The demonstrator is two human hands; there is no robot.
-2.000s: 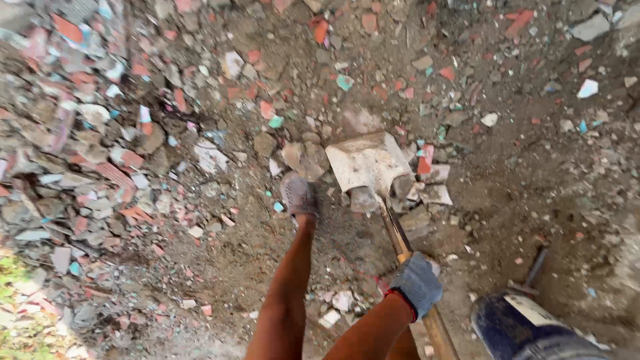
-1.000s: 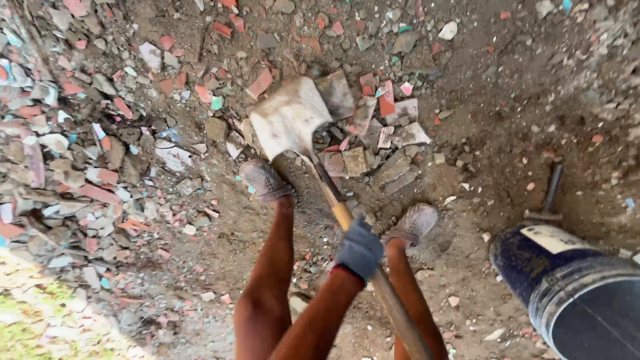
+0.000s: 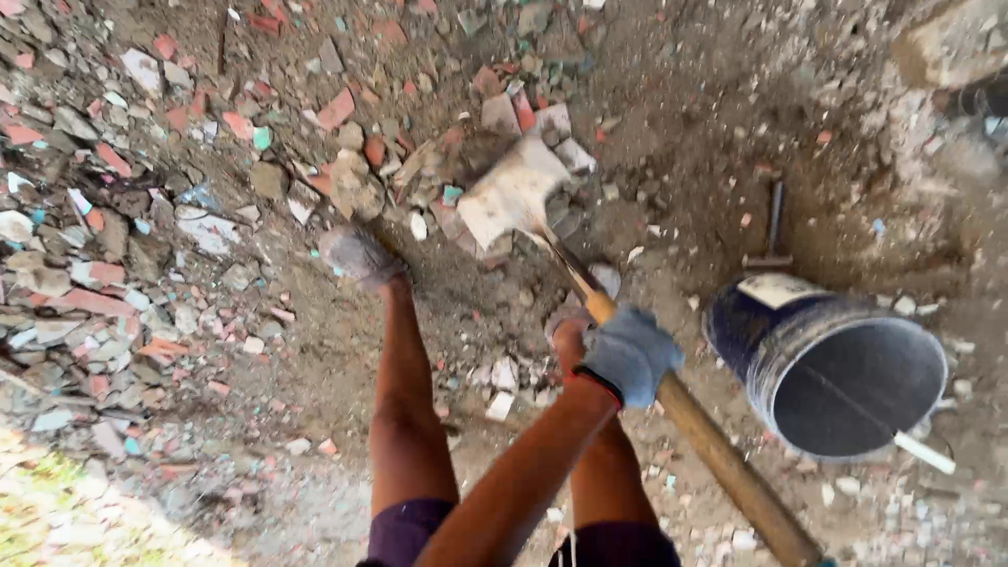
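Note:
My left hand (image 3: 632, 356), in a grey-blue work glove with a red cuff edge, is closed around the wooden shaft of a shovel (image 3: 720, 449). The shaft slants from the lower right up to a dusty square metal blade (image 3: 516, 193). That blade rests among broken tile and stone (image 3: 551, 122), ahead of and between my feet. My right hand is out of view; a small bluish bit shows at the handle's lower end, too little to identify.
A dark blue bucket (image 3: 728, 323) lies tilted at the right, its mouth towards me. Beyond it lies a hammer-like tool (image 3: 776, 224). Tile rubble (image 3: 102, 295) spreads at the left. My dusty shoes (image 3: 362, 256) stand on dirt. A large block (image 3: 957, 47) sits at the upper right.
Compared with one second ago, the shovel blade has shifted right, away from my left foot, and points more to the upper left. My left hand stays on the shaft.

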